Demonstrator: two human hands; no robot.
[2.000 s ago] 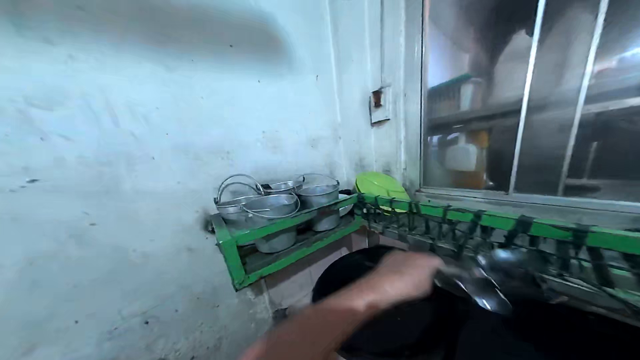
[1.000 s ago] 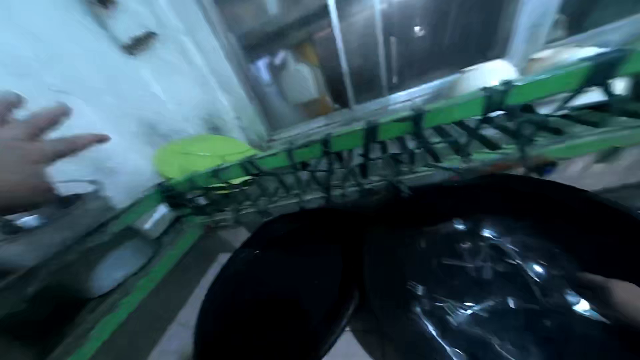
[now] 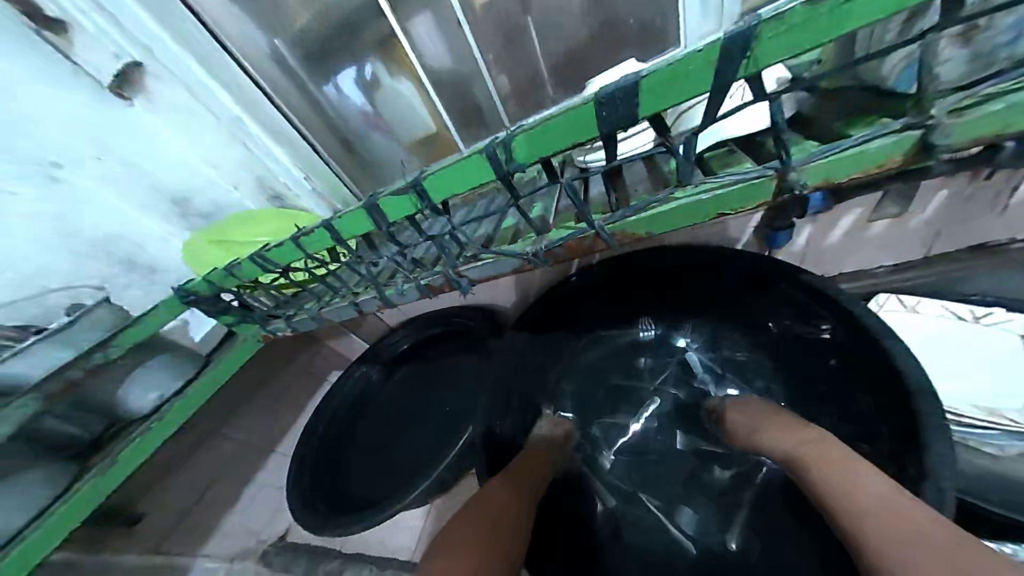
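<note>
A large round black basin [image 3: 888, 352] fills the lower middle and right, with several shiny metal forks and spoons [image 3: 636, 424] lying in it, apparently under water. My left hand [image 3: 554, 436] reaches down into its left part, beside the cutlery; its fingers are blurred and hidden. On the right side of the cutlery, my right hand [image 3: 732, 420] dips into the same basin, and its fingertips are out of sight. Whether either hand grips a piece cannot be told. Directly left of the big basin stands a smaller black basin [image 3: 392, 416], tilted in view.
A green rack [image 3: 552, 144] wrapped with dark straps runs behind the basins, below a window. White plates [image 3: 744, 112] and a lime-green plastic item [image 3: 248, 240] are on it. Metal pots [image 3: 64, 344] stand on the green shelf at left. A stack of white dishes [image 3: 952, 360] lies at right.
My left hand, raised over the pots at left one second ago, is now down in the large basin. My right hand has moved further into the basin. The view has shifted strongly down from the wall.
</note>
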